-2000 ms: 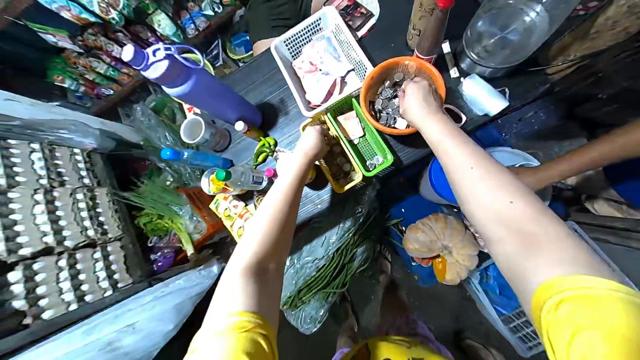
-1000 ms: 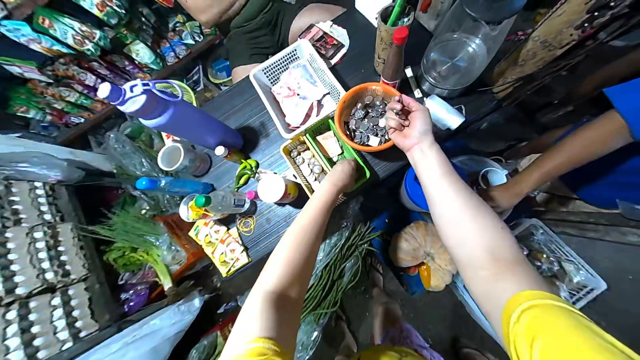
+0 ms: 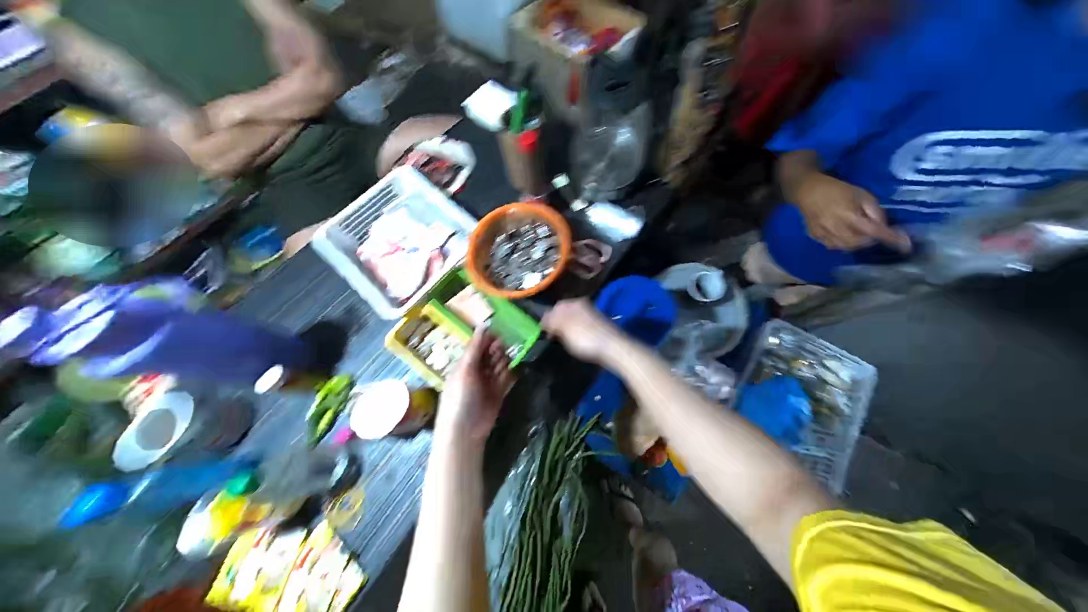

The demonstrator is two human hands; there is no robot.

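Observation:
My left hand point(image 3: 483, 378), palm up with curled fingers, is at the near edge of the green plastic basket point(image 3: 512, 321); whether it holds anything is blurred. My right hand point(image 3: 582, 330) looks closed beside the right corner of that basket, its contents hidden. Coins fill much of the orange bowl point(image 3: 481, 228) just beyond. A yellow basket point(image 3: 403, 343) with coins adjoins the green one on the left. Behind them lies a white plastic basket point(image 3: 347, 259) holding paper or plastic pieces.
A purple bottle point(image 3: 195, 336), a white-lidded container point(image 3: 380, 409) and green chillies point(image 3: 328, 406) stand or lie on the dark table. Long green beans point(image 3: 548, 518) hang near its edge. A person in blue point(image 3: 952, 110) is at the right; another person's folded arms point(image 3: 255, 119) are upper left.
My right hand has left the coin bowl and come down beside the green basket. My left hand has turned palm up. The view has swung, showing more of the person in blue.

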